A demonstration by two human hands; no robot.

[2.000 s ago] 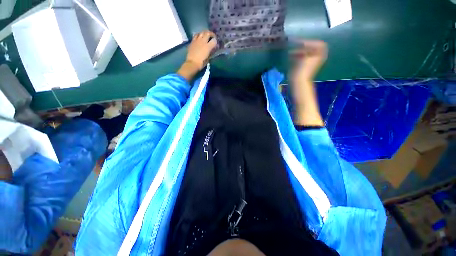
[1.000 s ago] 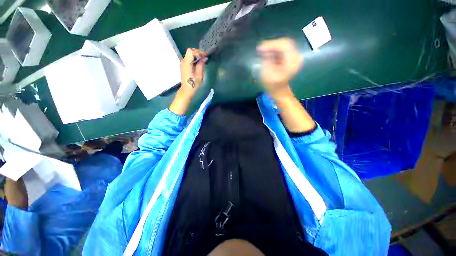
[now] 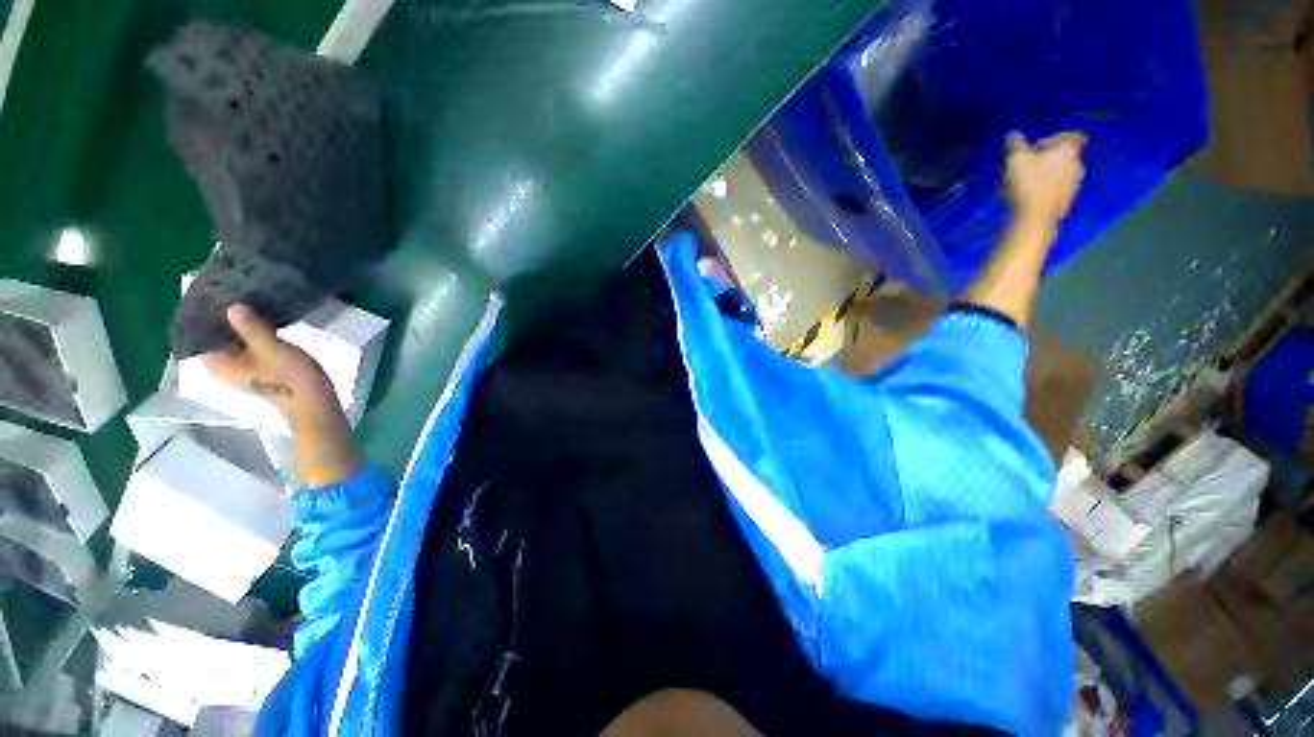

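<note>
My left hand point(image 3: 274, 377) is at the left, closed on the lower end of the dark grey patterned wrap point(image 3: 296, 151). The wrap spreads up and away from the hand over the green bench; whether anything is inside it cannot be told. A white box point(image 3: 334, 346) lies partly under the wrap and hand. My right hand point(image 3: 1045, 176) is stretched out over the blue bin point(image 3: 1124, 87) at the upper right. Its fingers are bent; whether they hold anything is not clear.
Open white boxes with grey inside point(image 3: 90, 360) stand at the left edge. Another white box point(image 3: 205, 511) lies below my left hand. The green bench edge point(image 3: 764, 123) runs diagonally to the bin. Brown cardboard point(image 3: 1261, 108) and a white plastic-wrapped bundle point(image 3: 1182, 518) are at the right.
The view has turned toward the right. My left hand and the wrap now sit further left, over the boxes. My right hand has moved from the bench to over the blue bin.
</note>
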